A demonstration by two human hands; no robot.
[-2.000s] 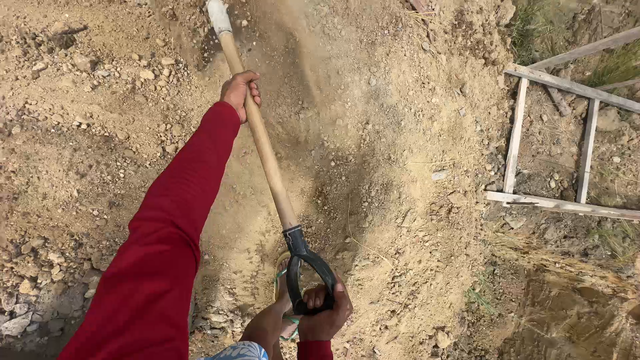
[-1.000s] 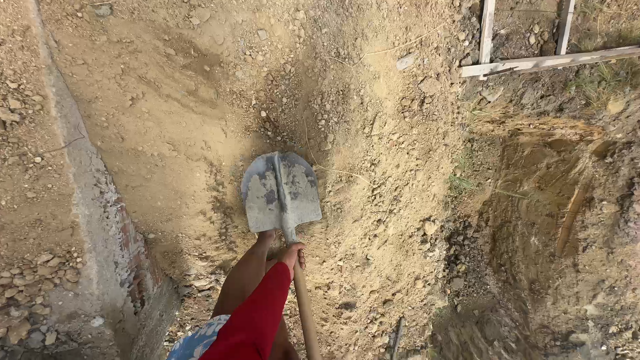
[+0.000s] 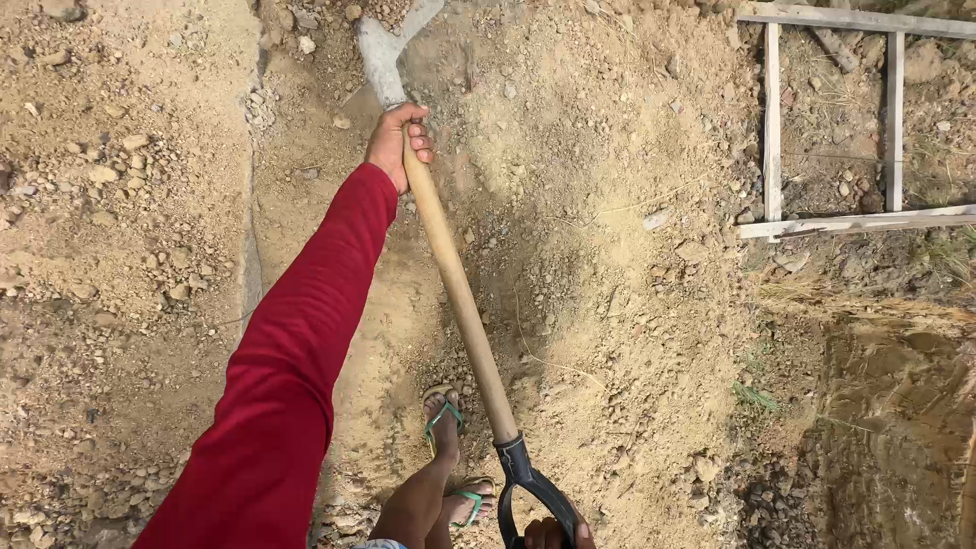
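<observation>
A shovel with a wooden shaft (image 3: 461, 293) slants from the top middle down to the bottom. My left hand (image 3: 400, 145), at the end of a red sleeve, is closed around the shaft just below the metal socket. The grey metal head (image 3: 385, 57) lies beyond that hand at the top edge, partly cut off by the frame. At the bottom edge my right hand (image 3: 550, 534) grips the black D-shaped handle (image 3: 526, 473); most of this hand is out of view.
My feet in flip-flops (image 3: 444, 419) stand on sandy, stony soil left of the shaft. A narrow concrete edge (image 3: 250, 191) runs along the left. A wooden frame like a ladder (image 3: 772, 122) lies at the upper right, above a dug pit (image 3: 900, 427).
One second ago the shovel blade was near my feet with a hand by its socket; now the blade is far forward at the top. The view has shifted.
</observation>
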